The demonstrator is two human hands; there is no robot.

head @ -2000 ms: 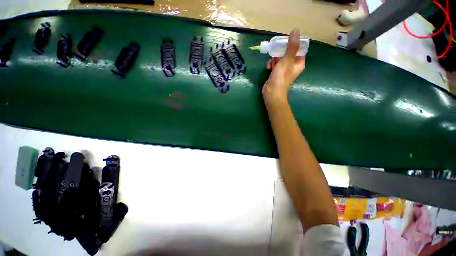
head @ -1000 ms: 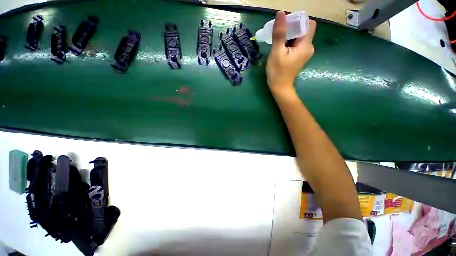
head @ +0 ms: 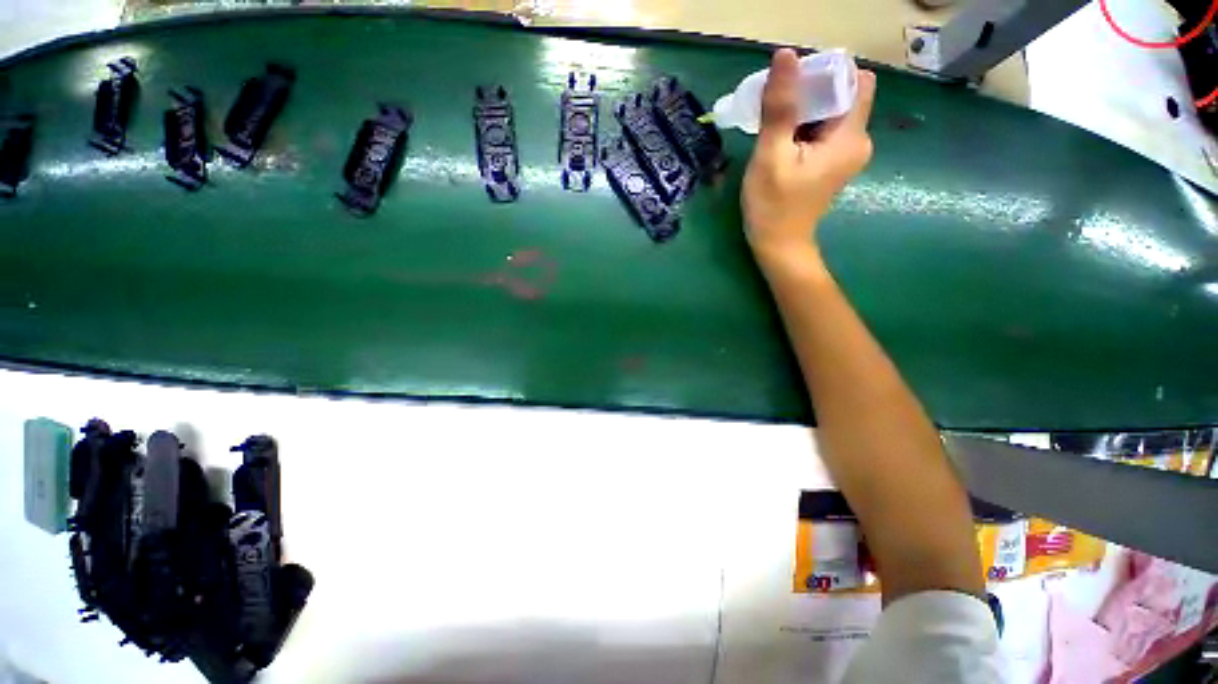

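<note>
My right hand [head: 805, 167] is shut on a small translucent white dropper bottle [head: 824, 88] over the far side of the green conveyor belt [head: 641, 321]. The bottle lies nearly level, its pale yellowish tip pointing left at the rightmost black plastic housing [head: 688, 127]; whether they touch I cannot tell. That housing lies close against others in a small cluster. More black housings [head: 497, 143] are spaced out to the left along the belt. A pile of black housings [head: 174, 548] lies on the white surface at the lower left. My left hand is not in view.
A grey-green block [head: 48, 474] stands beside the pile. Printed packaging [head: 835, 551] and a pink cloth [head: 1135, 615] lie at the lower right. A grey metal post [head: 1002, 34] stands beyond the belt, with a red hose [head: 1159, 40] at the upper right.
My right hand and the bottle have shifted slightly right, and the housings on the belt also appear further right in view than one second ago. The bottle stays held.
</note>
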